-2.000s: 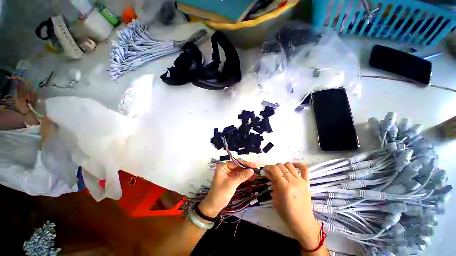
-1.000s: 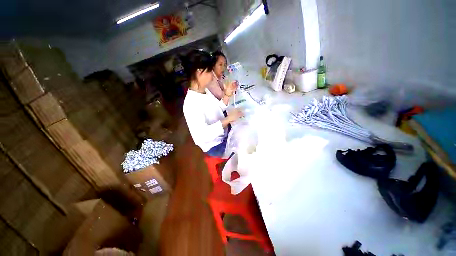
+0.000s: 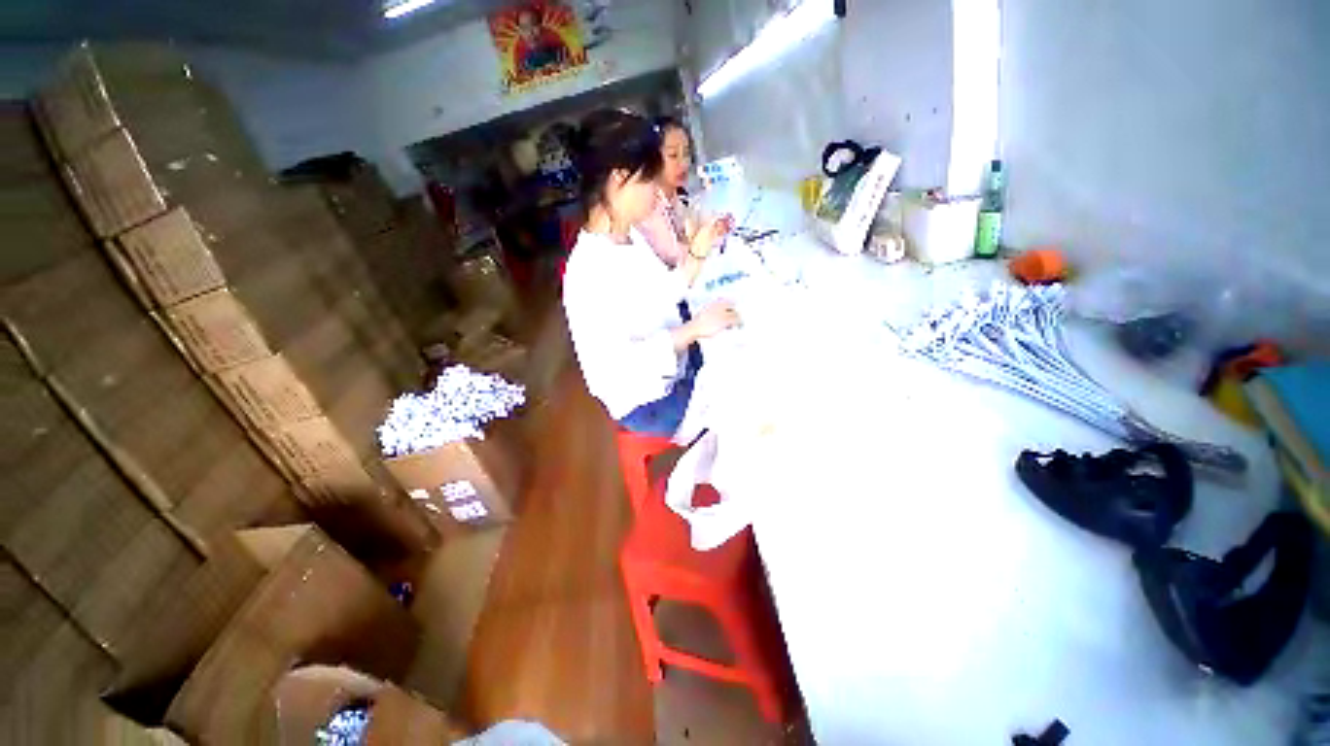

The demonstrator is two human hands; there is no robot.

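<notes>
Neither of my hands is in the picture. Nearest in front of me is the long white bench. A pair of black curved items lies on it at the right. A tied bundle of white cables lies behind them, its loose ends fanned to the left. A few black sleeve pieces show at the bottom edge. The cables and sleeves I held earlier are out of view.
Two people sit along the bench's left side. Red plastic stools stand beside it, with a white plastic bag hanging over. Cartons are stacked at left; one open carton is heaped with grey-white cables. A green bottle stands by the wall.
The view has swung up and left from the work to the room, and both hands have left the picture. Since one second ago, the bench items have shifted slightly right in view.
</notes>
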